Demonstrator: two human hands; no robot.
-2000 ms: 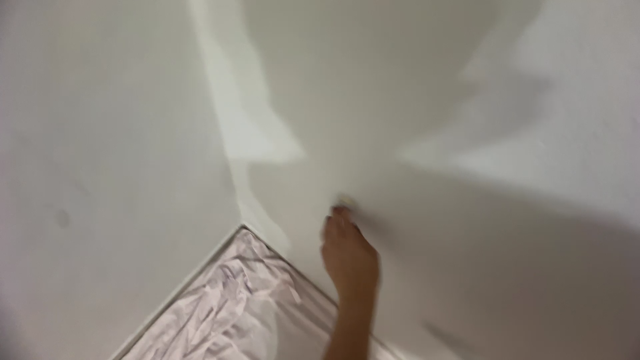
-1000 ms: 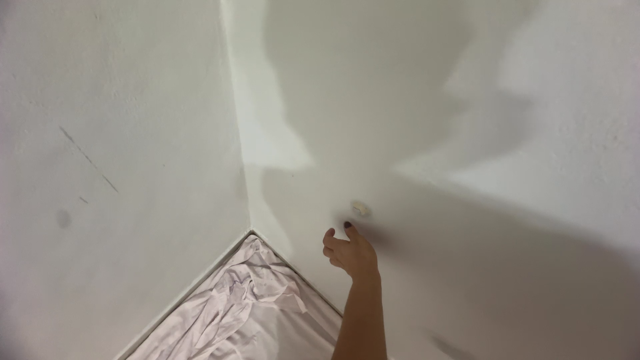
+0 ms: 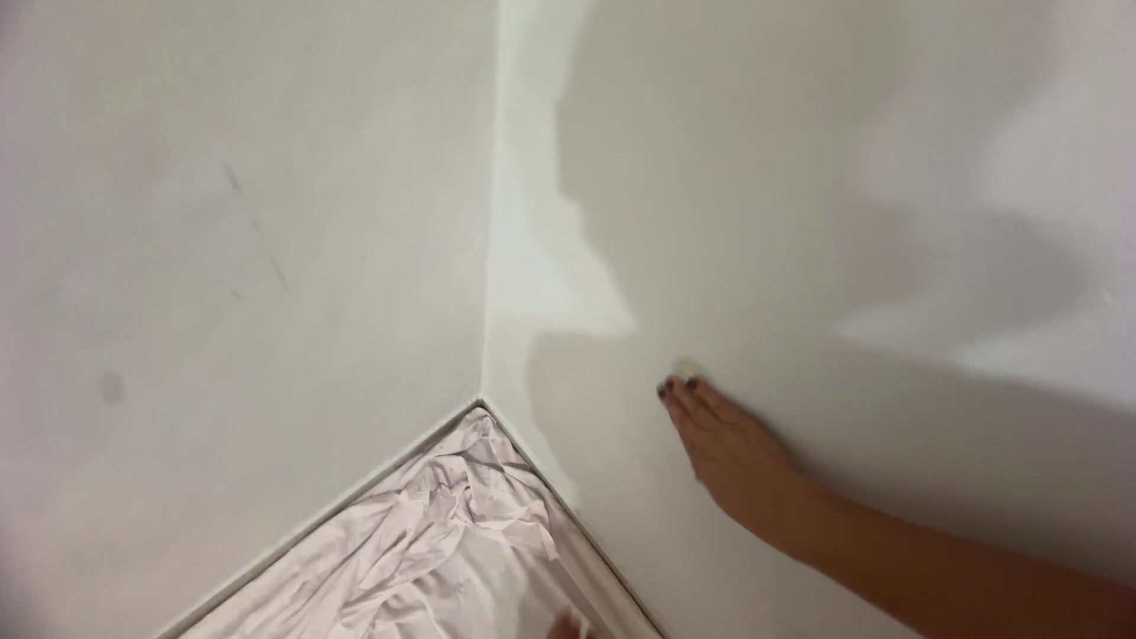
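Observation:
My right hand (image 3: 732, 444) reaches in from the lower right and lies flat against the white wall (image 3: 763, 266), fingers stretched out close together. Nothing shows in it, though its palm side faces the wall. Just above the fingertips, which have dark nails, is a small yellowish patch (image 3: 688, 366) on the wall. Only a blurred bit of my left hand (image 3: 565, 627) shows at the bottom edge, over a crumpled pale cloth sheet (image 3: 444, 550); a small whitish thing is beside it, and whether it is held cannot be told.
Two walls meet at a corner above the cloth. The left wall (image 3: 266, 355) bears thin dark scratches (image 3: 257, 231) and a grey spot (image 3: 112, 388). A narrow ledge (image 3: 328, 515) edges the cloth. Shadows fall across the right wall.
My right hand was curled with thumb and fingers apart below the patch; now it is stretched flat, its fingertips at the patch's lower edge. A bit of my left hand has come into view.

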